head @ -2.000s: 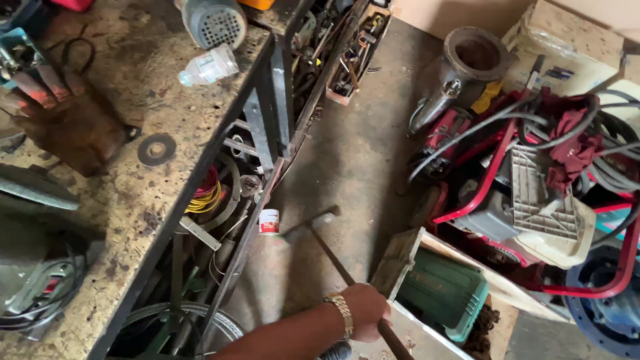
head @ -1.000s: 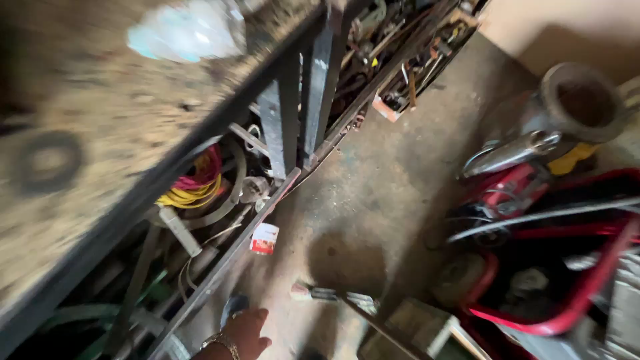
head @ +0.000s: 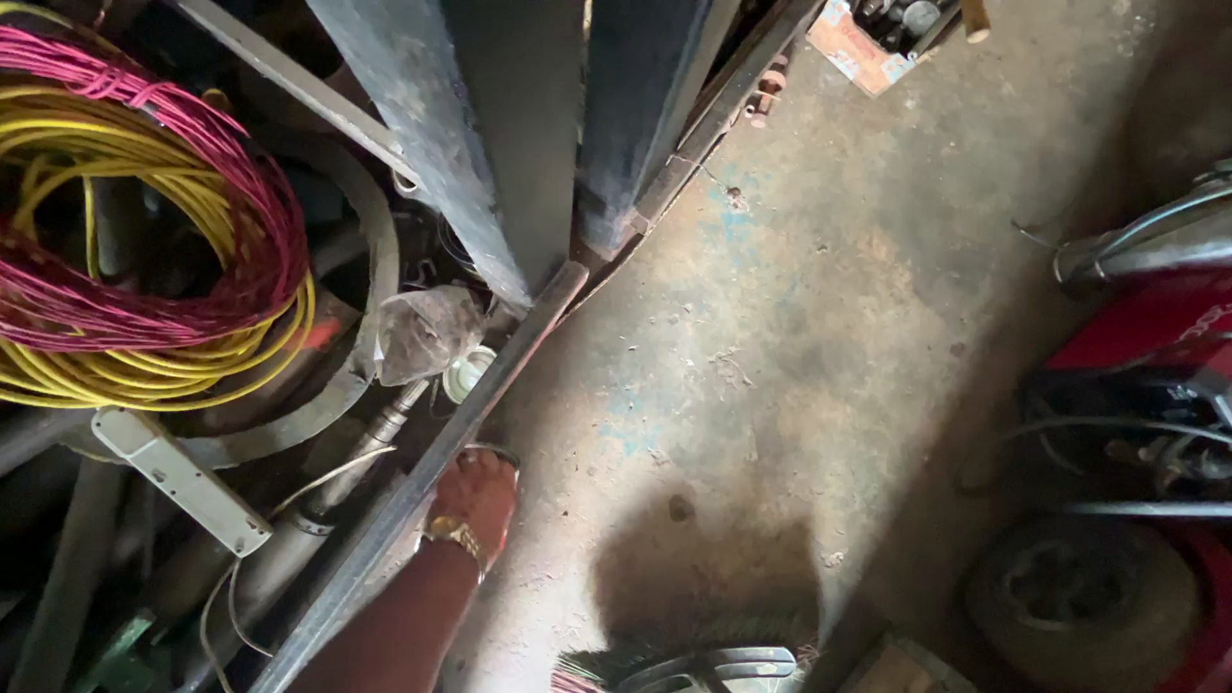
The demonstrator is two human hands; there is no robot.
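My left hand [head: 476, 500], with a gold-coloured watch or bracelet on its wrist, reaches down beside the metal rail [head: 423, 481] at the foot of the workbench. Its fingers are closed over a small white and red can [head: 502, 529], of which only slivers and part of the rim show. A broom head [head: 712, 666] with green bristles is on the concrete floor at the bottom edge, cut off by the frame. My right hand is out of view.
Coiled yellow and pink cables [head: 144, 337], a pale plastic bar-shaped item [head: 183, 481] and pipes crowd under the bench by its steel legs [head: 520, 125]. A box of metal parts [head: 852, 48] stands at top. Red machinery [head: 1145, 327] and a wheel [head: 1068, 587] are at right.
My left hand has gone from the broom handle down to the can by the rail, which stood uncovered in both earlier frames. The view has moved much closer to the floor.
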